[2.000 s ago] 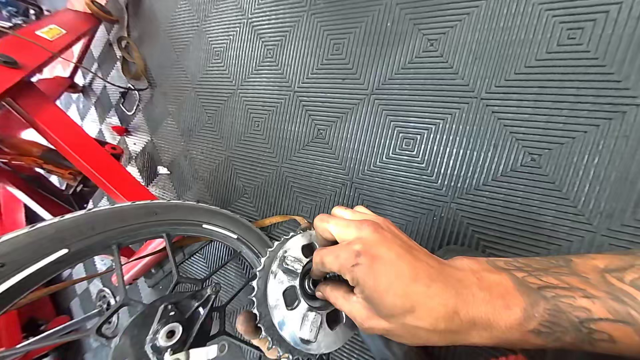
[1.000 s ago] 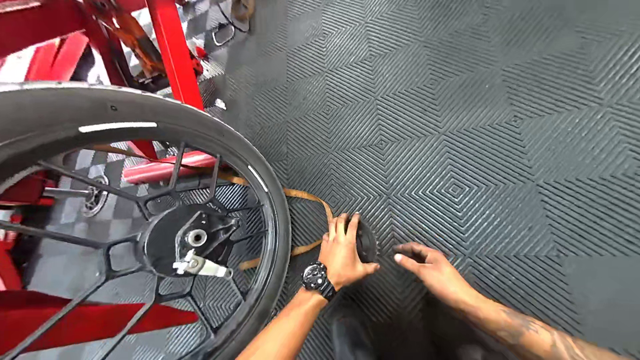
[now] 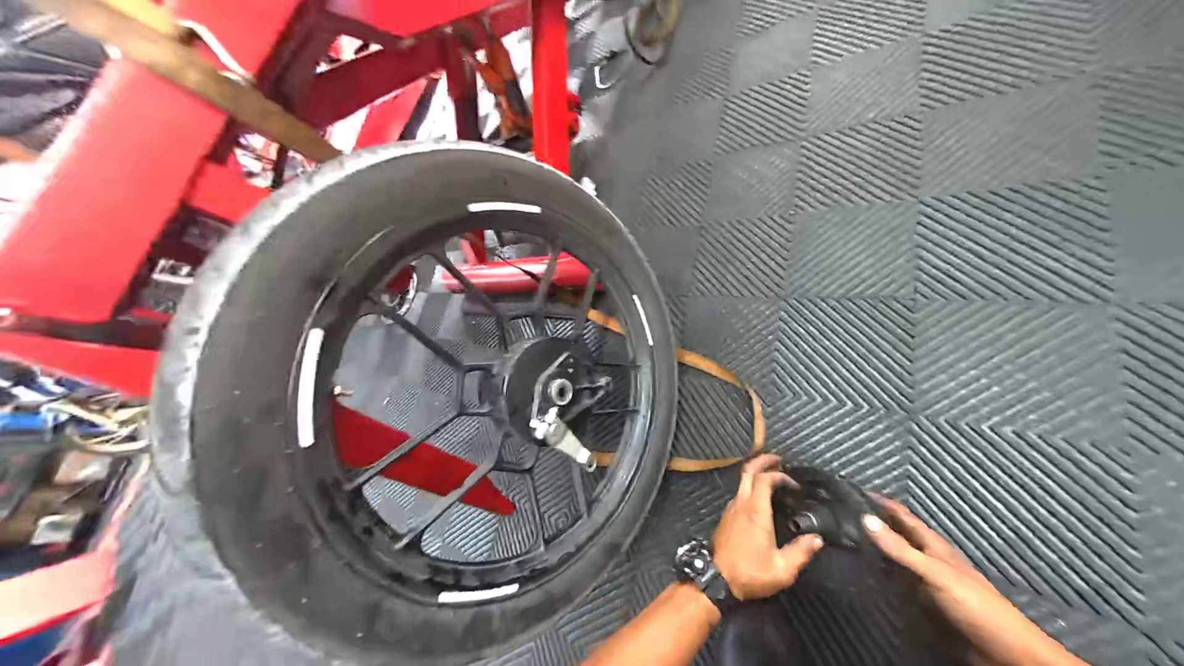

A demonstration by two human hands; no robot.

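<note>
A dark round hub part (image 3: 816,511), blurred, lies low at the right between my hands, above the ribbed floor mat. My left hand (image 3: 760,536), with a black watch on the wrist, grips its left side. My right hand (image 3: 916,546) is at its right side with the fingertips against or close to it; contact is hard to tell. Left of the hands a black spoked motorcycle wheel (image 3: 250,462) stands tilted, with a drum brake hub (image 3: 527,379) and a silver brake lever (image 3: 566,442) at its centre.
A red metal stand (image 3: 550,88) rises behind the wheel at the upper left. An orange-brown strap (image 3: 760,416) loops over the floor mat (image 3: 1008,361) between wheel and hands. A red flat piece (image 3: 421,458) shows through the spokes. Assorted items (image 3: 55,444) sit at the left edge.
The toothed sprocket part gripped by my right hand two seconds ago no longer shows its toothed face. My left hand has come into view, and my right hand has moved closer to the dark part. The view has shifted.
</note>
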